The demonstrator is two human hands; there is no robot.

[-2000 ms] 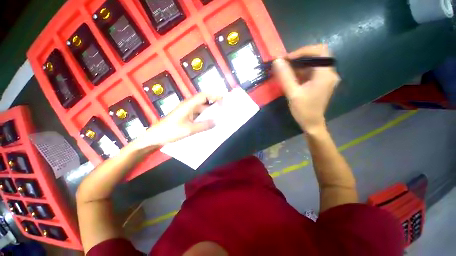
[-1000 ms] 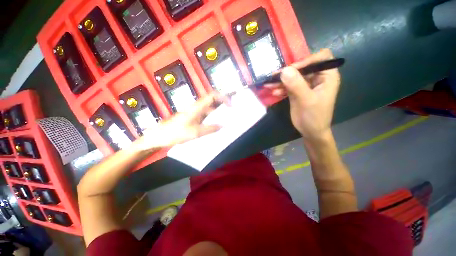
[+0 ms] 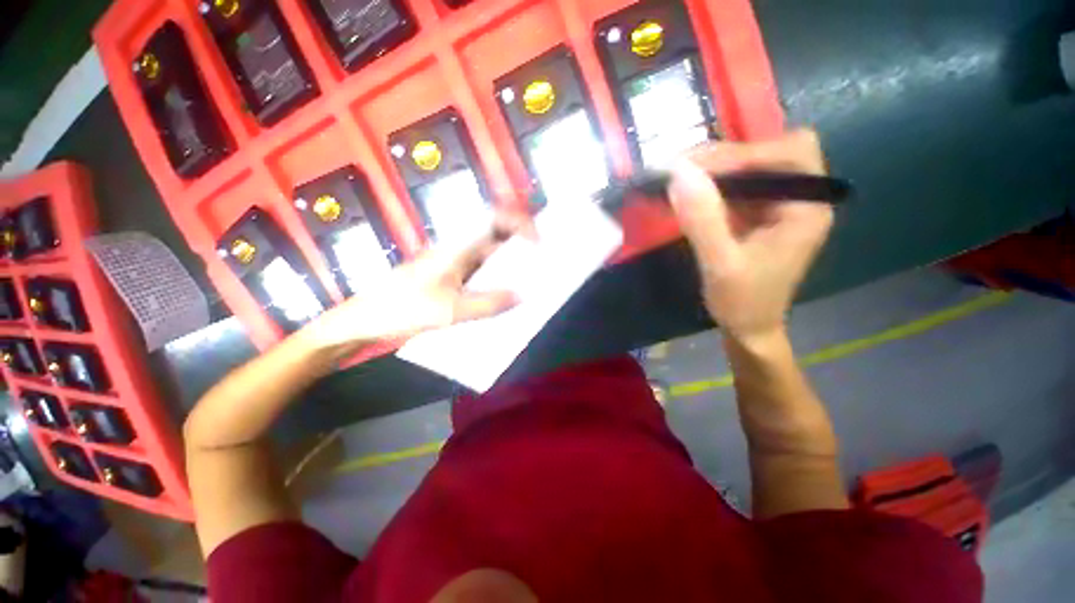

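My left hand [image 3: 454, 289] holds a white sheet [image 3: 525, 295] over the near edge of a red tray [image 3: 749, 71]. No marks show on the sheet. My right hand [image 3: 754, 224] holds slim dark tweezers [image 3: 784, 186] like a pencil; their tip is blurred near the sheet's upper right end. The tray holds two rows of black phone units. The unit nearest my right hand [image 3: 660, 100] has a gold round spot and a bright, shiny panel. A tiny label at the tip cannot be made out.
A second red tray [image 3: 112, 342] with several units lies at the left. A dotted label sheet [image 3: 147, 283] lies between the trays on the green belt [image 3: 919, 141]. Red trays [image 3: 919, 495] stand low at the right, above a grey floor with a yellow line.
The tray appears farther right and higher in view. The tweezers have moved from the rightmost near unit's panel to the sheet's upper end. My left hand still holds the sheet.
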